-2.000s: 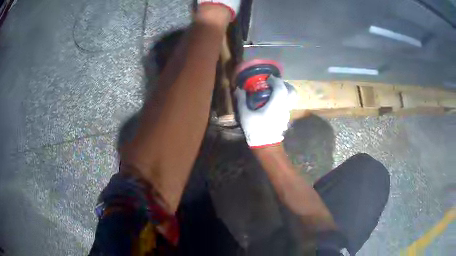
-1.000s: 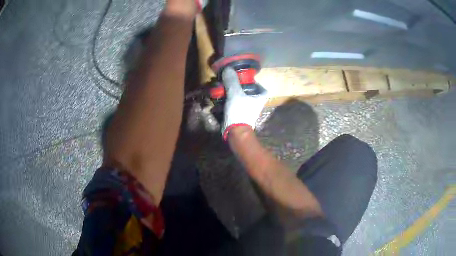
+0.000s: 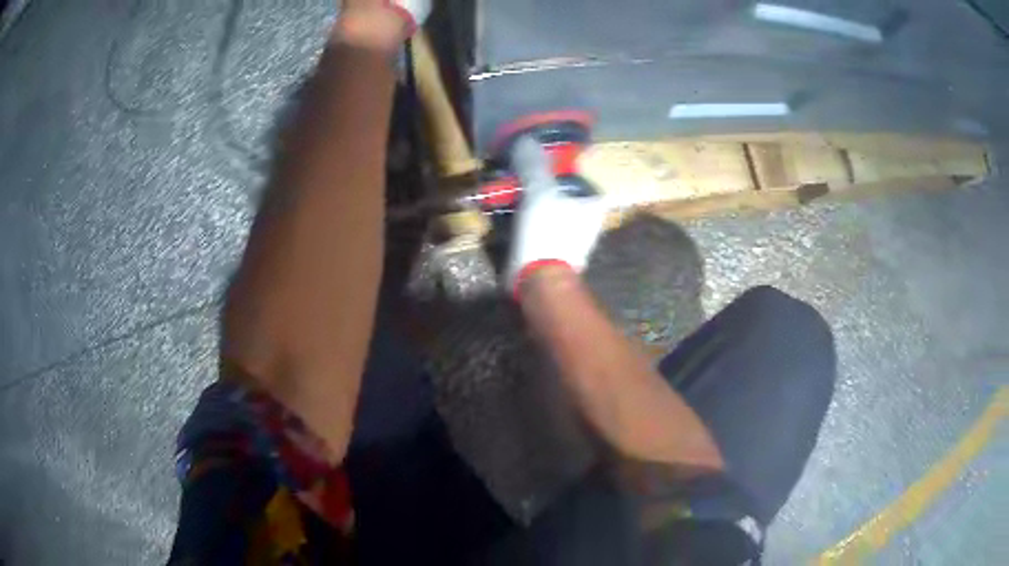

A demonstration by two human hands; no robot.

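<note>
My right hand, in a white glove with a red cuff, is shut on the red and black sander. The sander's round reddish disc faces the grey metal panel near its lower left; blur hides whether they touch. My left hand is cut off by the top edge, with only a bit of white glove and red cuff showing, so its fingers are hidden. Two bright strips show on the panel.
A pale wooden pallet lies under the panel, with another wooden piece at its left side. A thin hose lies blurred on the speckled floor at left. A yellow line crosses the floor at lower right. My knee is bent below the pallet.
The view has shifted, so panel and pallet sit further left and higher. The sander has turned, with its red side end now pointing left. My left hand has slipped mostly past the top edge.
</note>
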